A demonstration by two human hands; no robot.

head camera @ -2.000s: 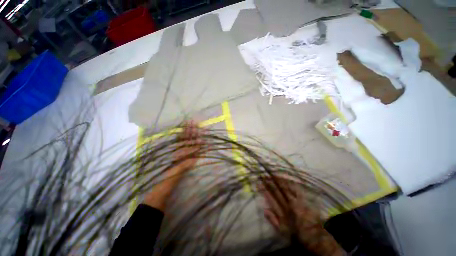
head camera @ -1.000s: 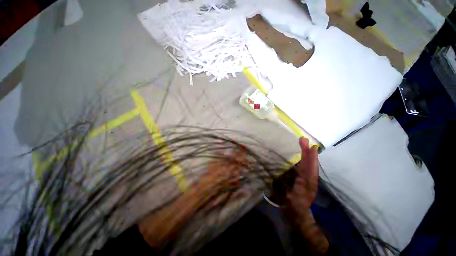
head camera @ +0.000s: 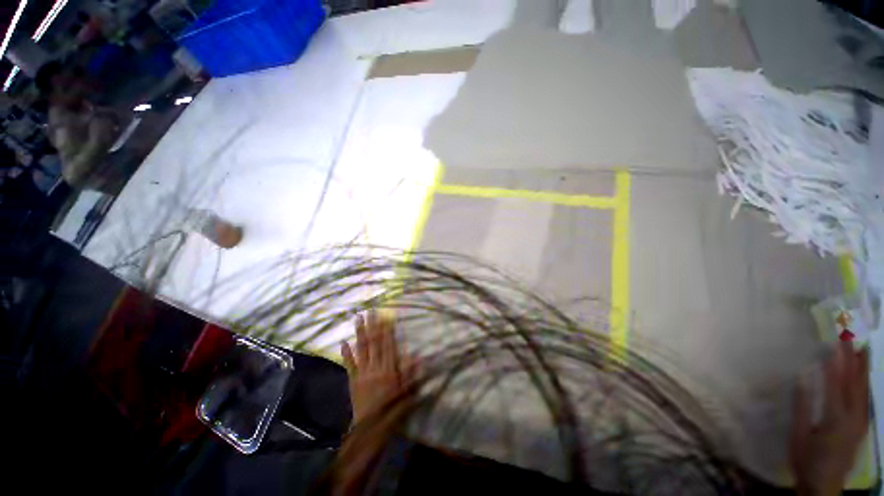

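Note:
Yellow masking tape lines (head camera: 621, 262) mark out a frame on the table. My left hand (head camera: 376, 366) lies near the table's front edge at the left tape line, fingers spread, partly behind dark strands, and holds nothing that I can see. My right hand (head camera: 832, 417) is blurred at the lower right, fingers apart, close below the glue bottle (head camera: 841, 318). It does not visibly hold the bottle. The grey board (head camera: 572, 102) lies beyond the tape. A heap of white strips (head camera: 790, 155) lies at the right.
A small brown-bottomed bottle (head camera: 221, 231) lies on the white table at left. A blue bin (head camera: 254, 37) stands at the far left. A clear plastic tray (head camera: 245, 395) is below the table edge. A person (head camera: 78, 126) is at the far left. Dark strands cross the view.
The view has swung left. My left hand now rests by the left tape line. My right hand is now near the glue bottle at the right. The white panels at right have left the view.

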